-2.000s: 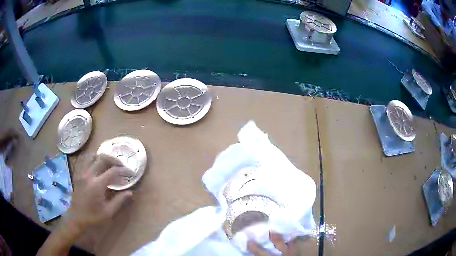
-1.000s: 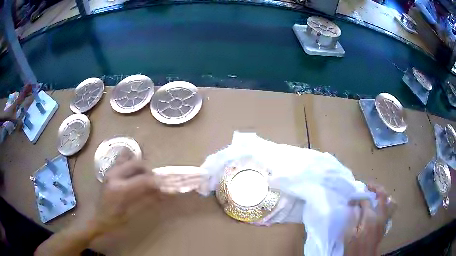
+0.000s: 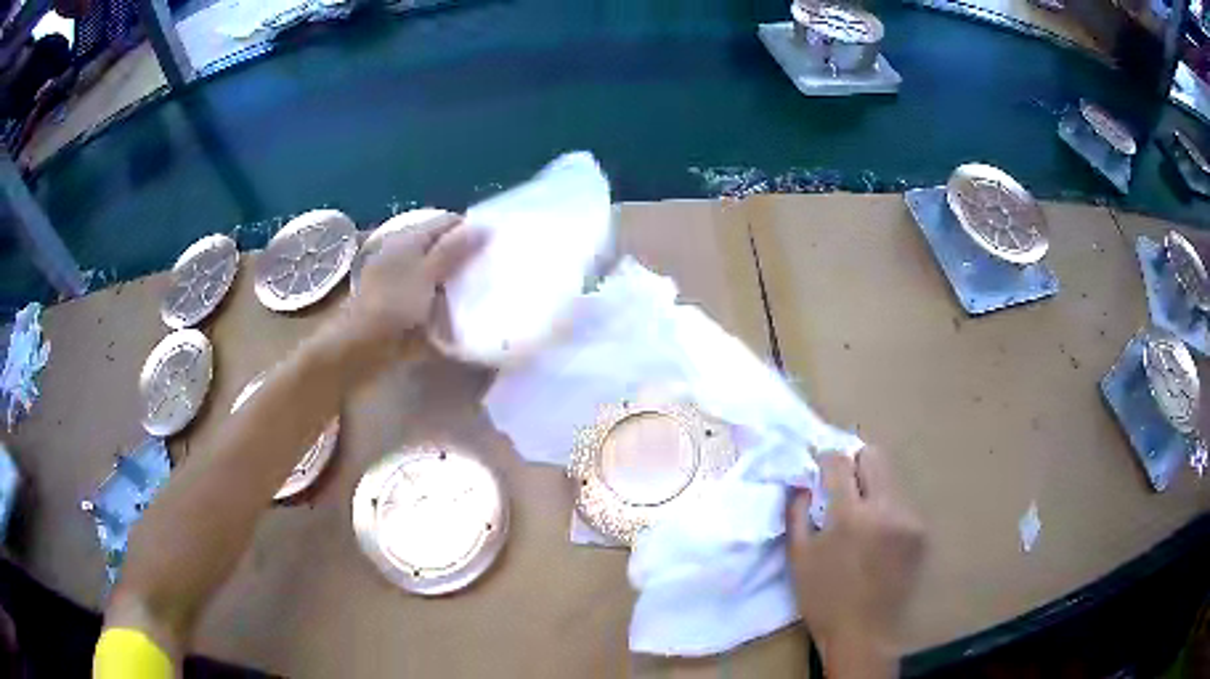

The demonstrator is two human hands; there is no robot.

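Observation:
My left hand grips a bright white piece of wrapping, raised over the bench; whether anything is inside cannot be told. My right hand holds the right edge of a white sheet spread on the bench. A disc with a speckled rim and round centre lies on the opened sheet, between my hands. A smooth pale disc with small holes lies flat on the cardboard to its left. My left forearm partly hides another disc.
Ribbed discs lie at the left, near a plate with posts. Disc-and-plate units stand at the right and on the green belt. A white scrap lies right of my right hand.
My left hand has moved up and right and now holds wrapping. A smooth disc now lies front left. The sheet is spread wider. The post plate and another person's hand at far left are gone from there.

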